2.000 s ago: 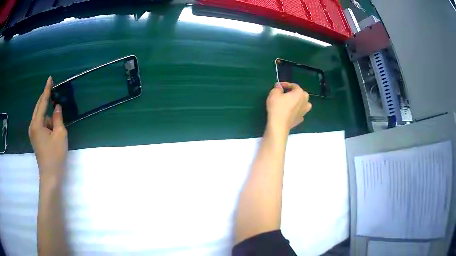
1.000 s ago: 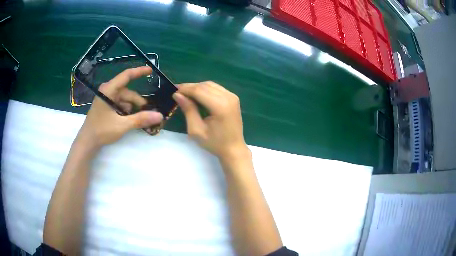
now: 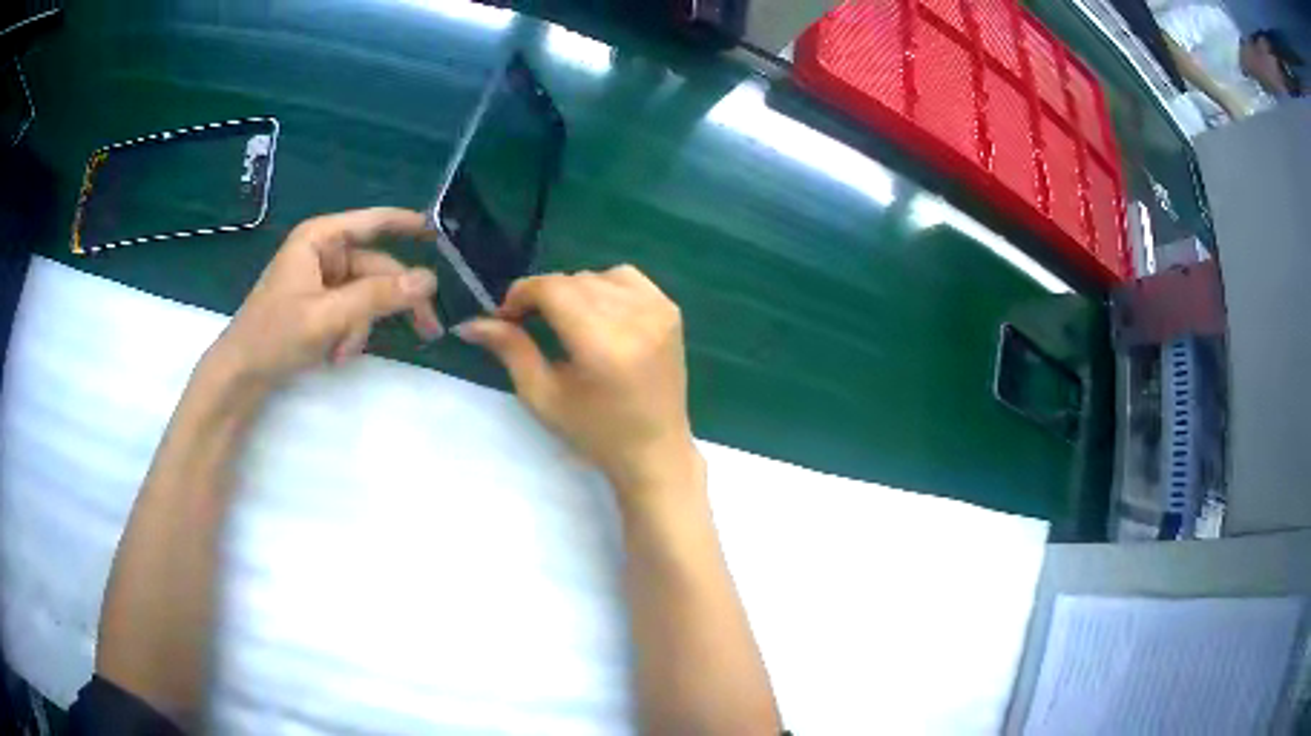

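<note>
A phone frame (image 3: 506, 180) with a pale rim and a dark centre stands tilted over the green surface. My right hand (image 3: 582, 345) grips its lower end between thumb and fingers. My left hand (image 3: 338, 288) is at its left edge. The left index fingertip is at the rim, and the thumb and other fingers are curled below it. A tiny pale thing shows between the two hands' fingertips, too small to name. Whether my left hand holds anything is unclear. Another frame (image 3: 263, 180) with orange edging at its left end lies on the green surface at the left.
The white mat (image 3: 863, 575) lies nearest me, with the green surface (image 3: 805, 316) beyond. A further frame (image 3: 1035, 380) lies at the right. A red tray (image 3: 978, 108) is at the far right. Paper (image 3: 1172, 669) and machine parts are at the right side. A person (image 3: 1222, 58) shows top right.
The held frame has swung more upright and moved slightly right, off the orange-edged frame, which now shows farther left. My left fingers have come out from across it. The view has shifted slightly.
</note>
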